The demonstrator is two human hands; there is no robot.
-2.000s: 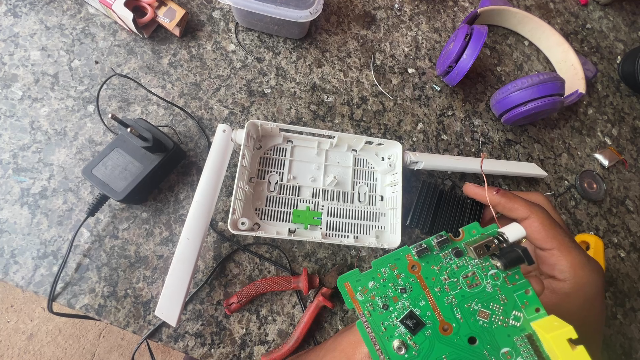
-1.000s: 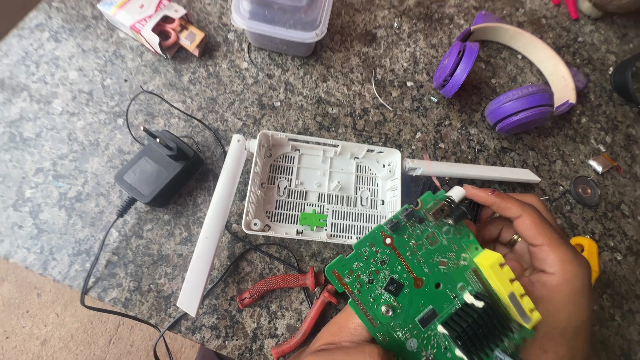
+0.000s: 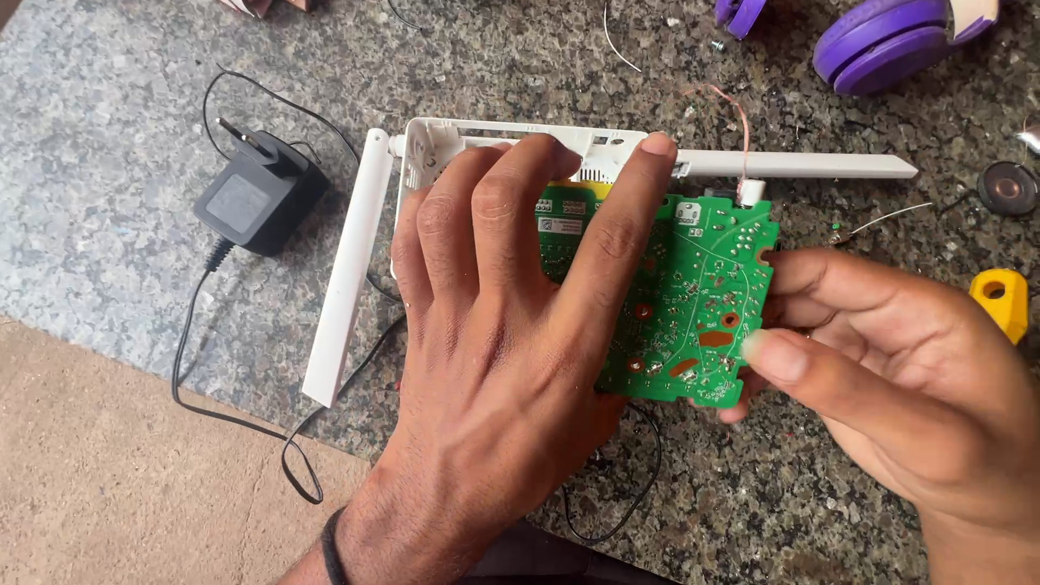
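My right hand (image 3: pixel 886 374) pinches the right edge of a green circuit board (image 3: pixel 691 309) between thumb and fingers. The board shows its solder side, with copper patches and a white button (image 3: pixel 751 192) at its top right corner. Across the left part of the board lies my left hand (image 3: pixel 512 325), fingers spread, covering much of it; whether it grips the board is hidden. Behind both is the white plastic router housing (image 3: pixel 536 128), its inside partly visible. One white antenna (image 3: pixel 345 268) slants down at the left, another antenna (image 3: pixel 796 164) points right.
A black power adapter (image 3: pixel 260 195) with its cable lies at the left on the granite countertop (image 3: pixel 122 162). Purple headphones (image 3: pixel 886 41) are at the top right. A small round speaker (image 3: pixel 1007 188), a yellow plastic piece (image 3: pixel 1001 305) and loose wires (image 3: pixel 621 41) lie around.
The circuit board has turned over from its component side to its solder side and now overlaps the housing. My left hand has come over the top of it. The view has moved closer.
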